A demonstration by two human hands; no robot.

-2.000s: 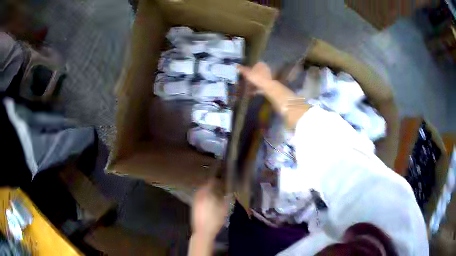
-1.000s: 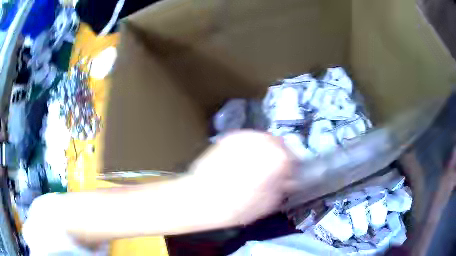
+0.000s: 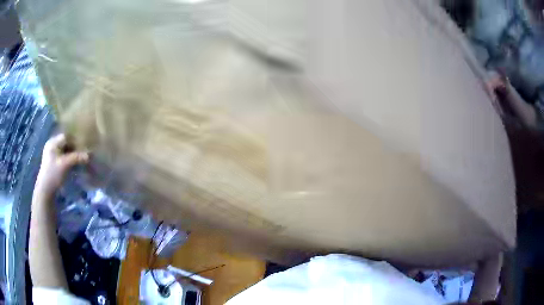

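A big brown cardboard carton (image 3: 334, 161), blurred, is tilted up close in front of me and fills most of the view. My left hand (image 3: 64, 159) grips its left edge, thumb and fingers at the rim. A bare forearm, seemingly my right, rises at the lower right, and its hand is hidden by the carton's lower right corner. Another hand is on the carton's upper right edge; its arm comes in from the right, and I cannot tell for certain whose it is. The carton's contents do not show.
Below the carton is the yellow-orange bench (image 3: 229, 253), with a white housing (image 3: 156, 289) and thin black cables. White parts (image 3: 107, 235) are heaped at the left, above black shells (image 3: 89, 274). More white parts (image 3: 450, 286) show at the lower right.
The view has swung, and the carton is now closer and tilted, so the white parts inside no longer show. My left hand is now at its left edge. Another hand shows at the upper right.
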